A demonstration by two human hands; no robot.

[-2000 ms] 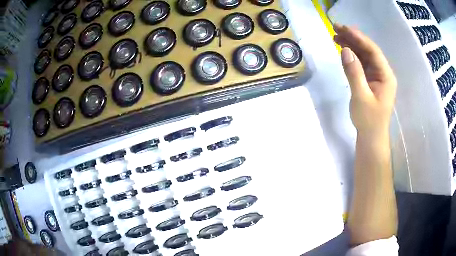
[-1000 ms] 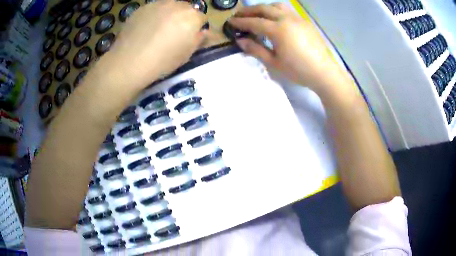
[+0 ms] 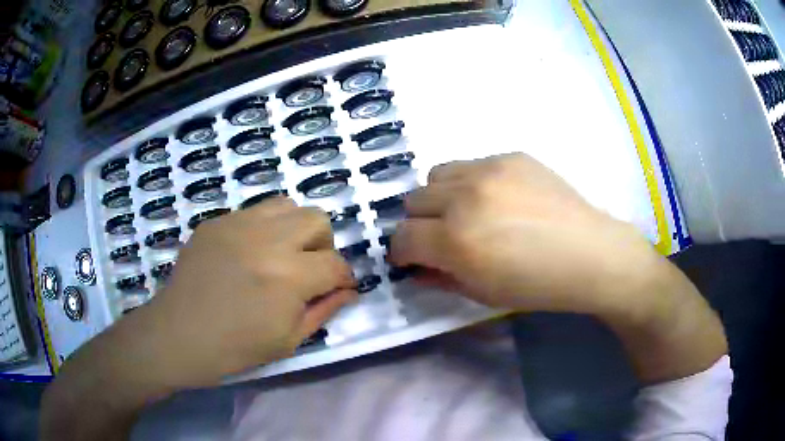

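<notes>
The white slotted tray (image 3: 482,95) lies nearest me, with rows of black-rimmed round parts (image 3: 321,152) on edge in its left and middle slots. My left hand (image 3: 258,267) is low over the tray's middle, with thumb and fingers at a round part (image 3: 367,283) near the front edge. My right hand (image 3: 508,228) is just right of it, its fingertips on another round part (image 3: 401,272), mostly covered by the fingers. Both parts are at slot level. The hands hide several slots and parts beneath them.
Beyond the tray is a cardboard-topped stack (image 3: 379,19) with round parts lying face-up. Several loose round parts (image 3: 73,301) lie on the table at left. A tall white block of filled trays (image 3: 762,65) stands at right. Yellow and blue tape (image 3: 658,198) edges the bench.
Both hands have moved from the cardboard stack down to the front part of the white tray. The view has shifted, and the loose parts at left show again.
</notes>
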